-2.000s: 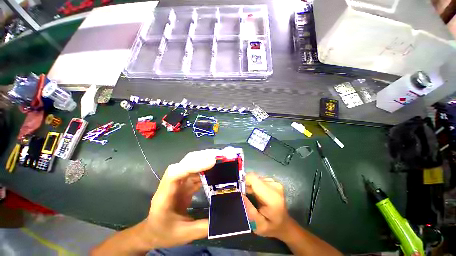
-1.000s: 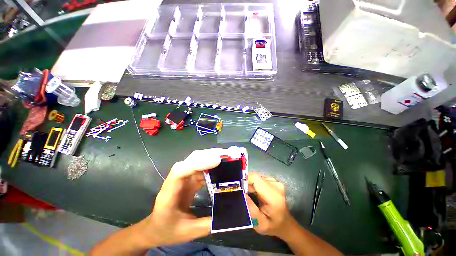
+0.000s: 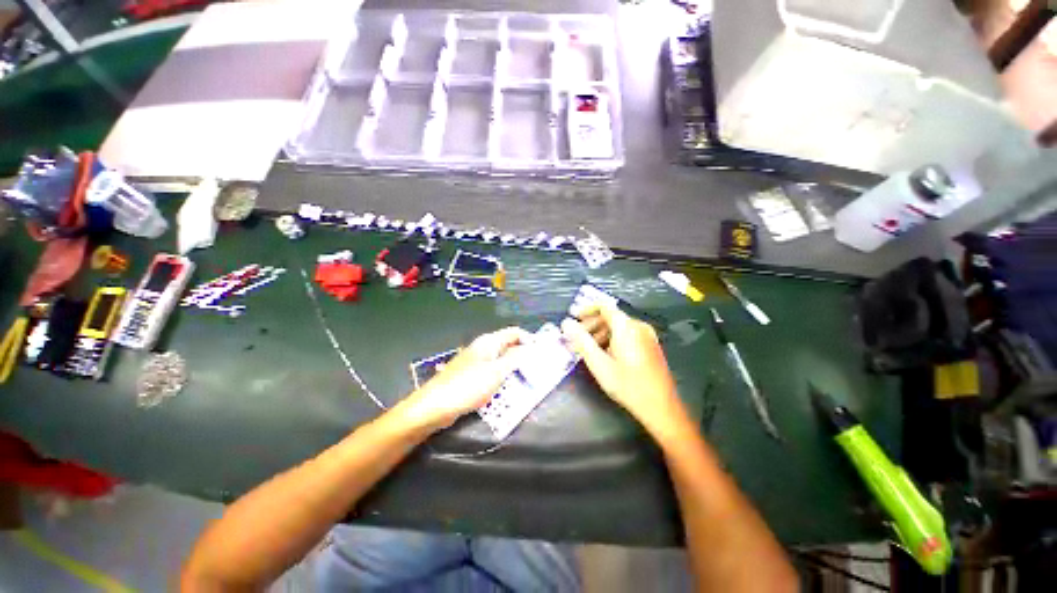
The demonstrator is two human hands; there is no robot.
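A white phone housing (image 3: pixel 531 388) lies tilted low over the green mat in front of me, its lower end towards the left. My left hand (image 3: pixel 469 376) holds its left side near the upper part. My right hand (image 3: pixel 620 348) has its fingers on its upper right end. A screen with a pale edge (image 3: pixel 431 368) lies on the mat, partly behind my left hand. The fingers hide part of the housing, and fine detail is blurred.
Green electric screwdriver (image 3: pixel 890 492) at right, with a slim tool (image 3: pixel 748 376) beside it. Red parts (image 3: pixel 339 278), slim red-and-white parts (image 3: pixel 234 287) and a screw heap (image 3: pixel 161 378) at left. Clear compartment tray (image 3: pixel 464 156) and white bottle (image 3: pixel 893 209) on the raised shelf.
The phone has gone from being held up with its screen hanging open to lying tilted near the mat. Both hands moved up and forward. A screen now lies left of it.
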